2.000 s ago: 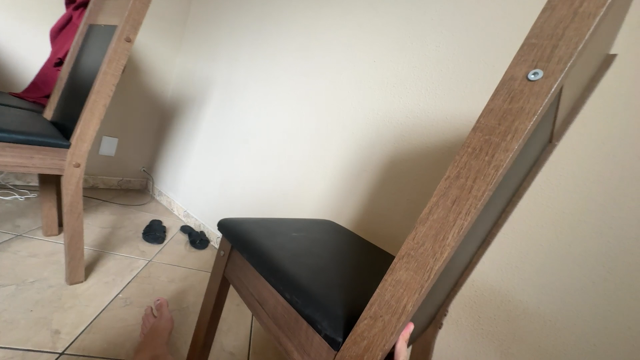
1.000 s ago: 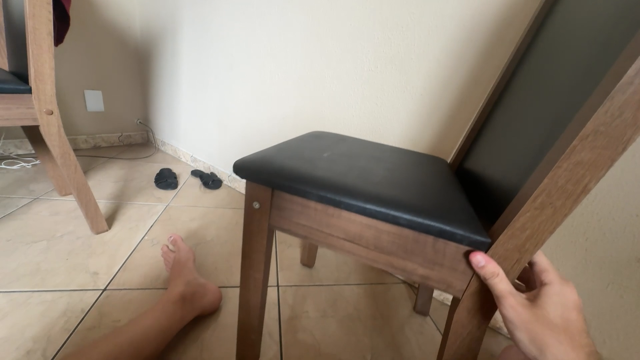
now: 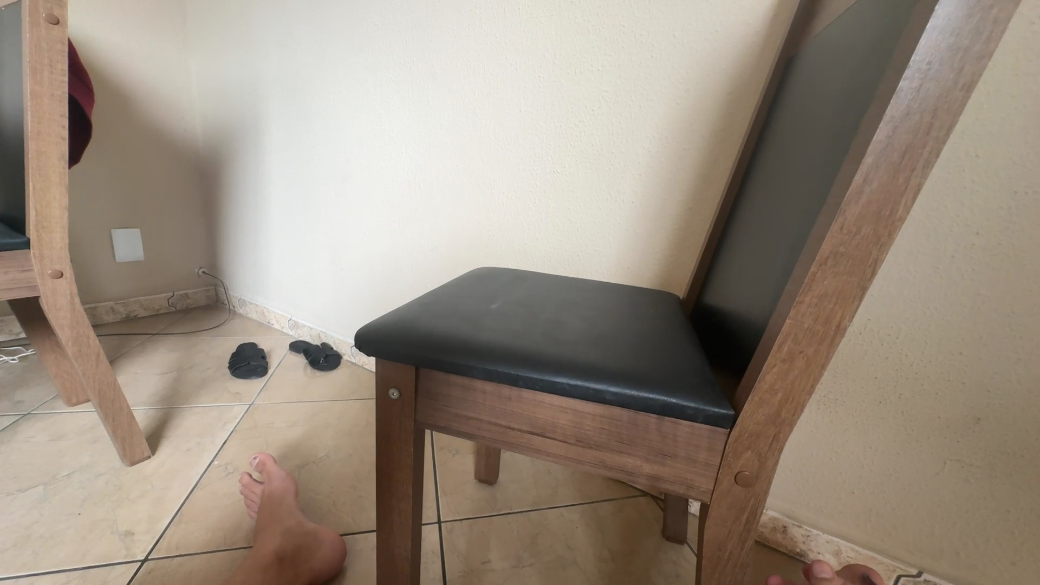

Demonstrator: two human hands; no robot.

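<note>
A wooden chair with a black padded seat (image 3: pixel 544 337) stands upright close to the wall. Its rear post (image 3: pixel 853 244) slants up to the right beside a dark back panel (image 3: pixel 804 162). A round plug (image 3: pixel 743 478) sits low on that post, and a metal fastener (image 3: pixel 394 394) shows near the top of the front leg. At the bottom right edge, what look like fingertips of my right hand (image 3: pixel 829 574) are mostly cut off; whether they hold anything is unclear. My left hand is out of view.
A second wooden chair (image 3: pixel 49 162) with dark red cloth (image 3: pixel 80 110) is at the left. Black sandals (image 3: pixel 248 361) lie near the skirting, beside a thin cable (image 3: pixel 187 331). A bare foot (image 3: pixel 288 524) rests on the tiled floor.
The near chair, tilted two seconds ago, now stands upright. My right hand, which touched the seat frame and rear post one second ago, has moved off them, down toward the bottom edge.
</note>
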